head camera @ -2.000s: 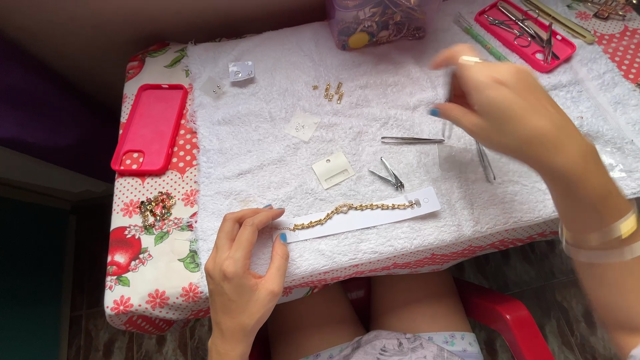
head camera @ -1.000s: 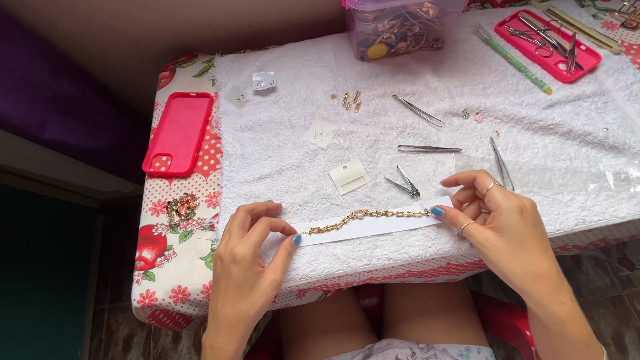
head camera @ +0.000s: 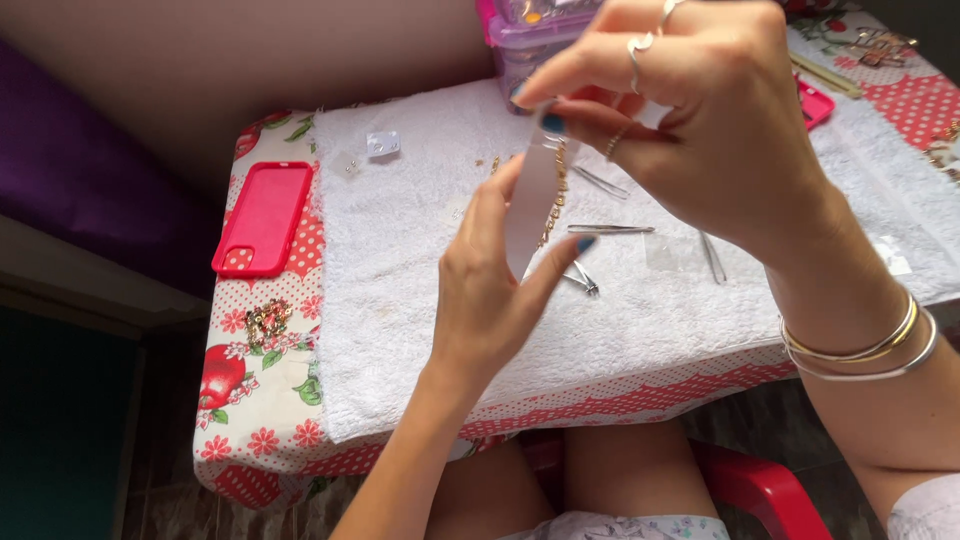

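Note:
A long white card strip (head camera: 527, 196) is raised nearly upright above the towel, with a gold chain bracelet (head camera: 559, 196) hanging along its right side. My right hand (head camera: 697, 112) pinches the top end of the strip between thumb and fingers. Around the strip's lower part curls my left hand (head camera: 491, 277), fingers behind it and thumb apart on the right; the card's lower end rests against the palm. Just right of my left hand, partly hidden, lie small nippers (head camera: 581, 281). Tweezers (head camera: 611, 228) lie on the towel behind the hands.
A white towel (head camera: 390, 300) covers a patterned tablecloth. On the left are a pink phone case (head camera: 264, 217) and a beaded chain pile (head camera: 268, 321). Small earring cards (head camera: 383, 144) lie at the back left. A purple-lidded box (head camera: 510, 60) stands behind; more tweezers (head camera: 712, 256) lie right.
The card strip with the bracelet, flat on the towel a second ago, is now lifted and upright. My right hand has risen with its end, and my left hand has moved up and right.

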